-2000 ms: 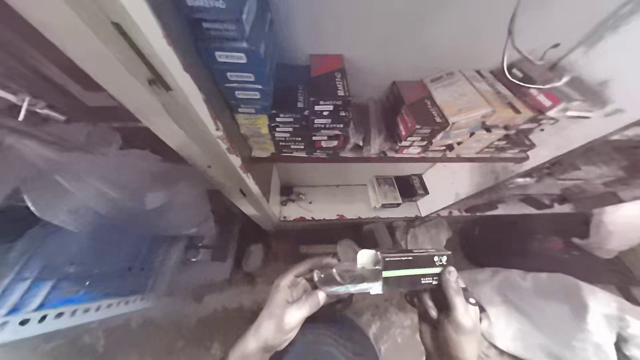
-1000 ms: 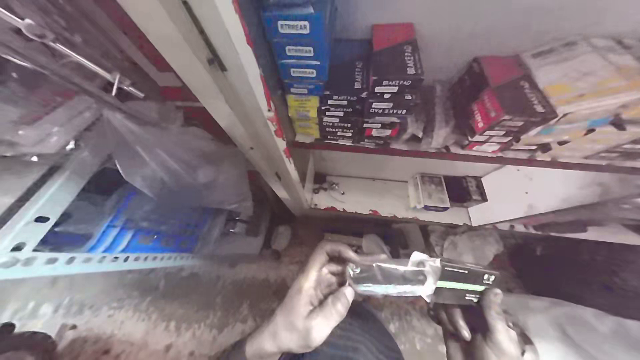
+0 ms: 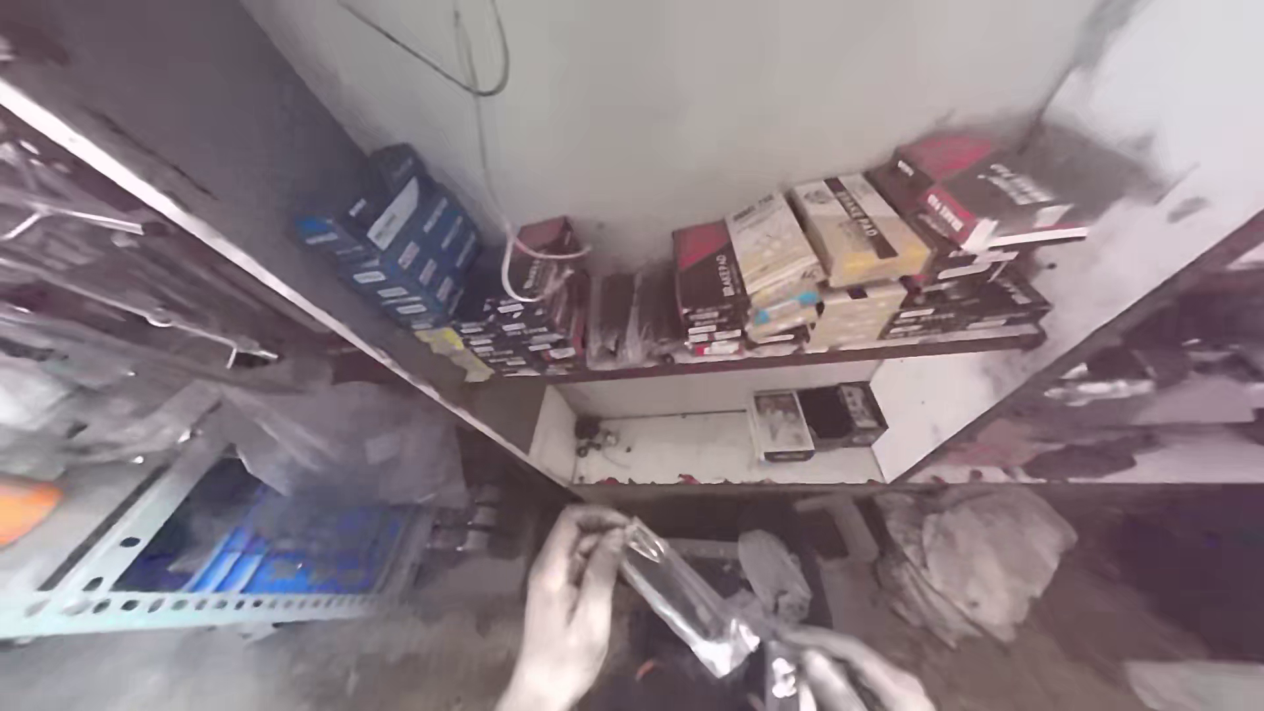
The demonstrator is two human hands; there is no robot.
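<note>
My left hand (image 3: 573, 602) pinches one end of a clear plastic packet (image 3: 686, 597) between thumb and fingers. The packet slants down to the right, and its wrapping shines; what lies inside is blurred. At its lower end my right hand (image 3: 839, 671) holds a small dark box (image 3: 782, 681), only partly in view near the bottom edge. The packet's lower end lies close beside the box, and whether any of it is still inside cannot be told.
Brake pad boxes (image 3: 859, 232) and blue boxes (image 3: 400, 247) stand on the upper shelf (image 3: 810, 355). Below, a white compartment (image 3: 681, 449) holds more small boxes (image 3: 780, 425). A perforated metal rack (image 3: 197, 607) is at left, and a crumpled bag (image 3: 992, 558) lies on the right.
The packet, level before, now slants downward to the right, and the box has dropped toward the bottom edge with my right hand. The view has shifted to show more of the shelves.
</note>
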